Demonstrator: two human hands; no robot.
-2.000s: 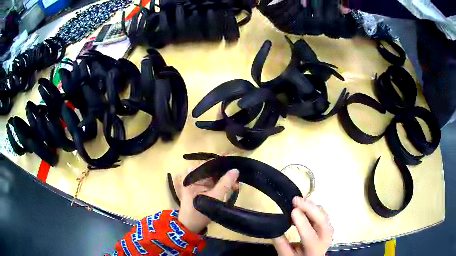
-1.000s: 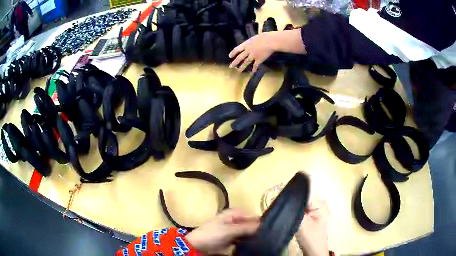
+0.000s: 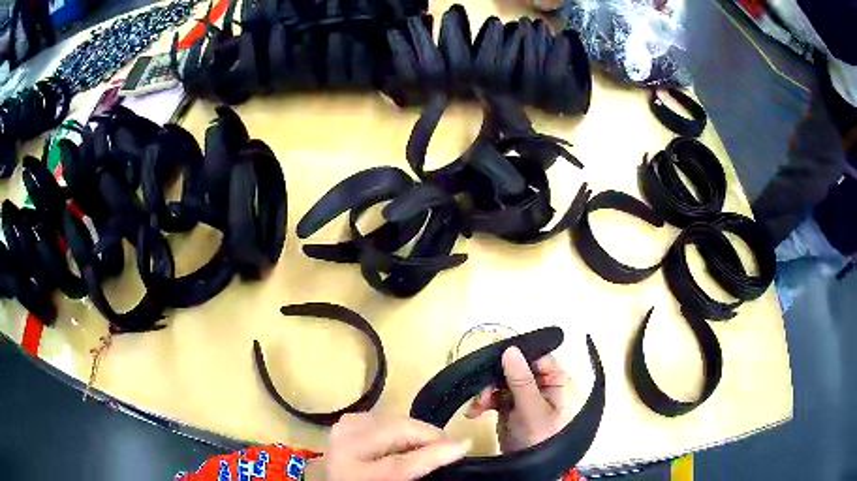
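A padded black headband [image 3: 484, 366] is held low over the table's front edge, its open side facing right and up. My right hand [image 3: 531, 399] pinches its upper arm between thumb and fingers. My left hand [image 3: 390, 453] is on its lower left part, covering some of the curve; the bottom edge cuts this hand off partly. A narrow black hoop [image 3: 376, 362] lies alone to the left. A pale ring [image 3: 465, 338] lies behind the held headband, partly hidden by it.
A loose pile of headbands [image 3: 507, 183] lies mid-table. Packed headbands stand at left [image 3: 244, 211] and along the far side [image 3: 451, 56]. Flat bands [image 3: 691, 183] lie at right, some coiled. Clear plastic [image 3: 639, 38] is at the far edge. A person's dark clothing [image 3: 808, 160] shows at right.
The held headband has turned from nearly edge-on to show its open C. My right hand now grips its upper arm. The other person's arm has left the far pile. The view has shifted.
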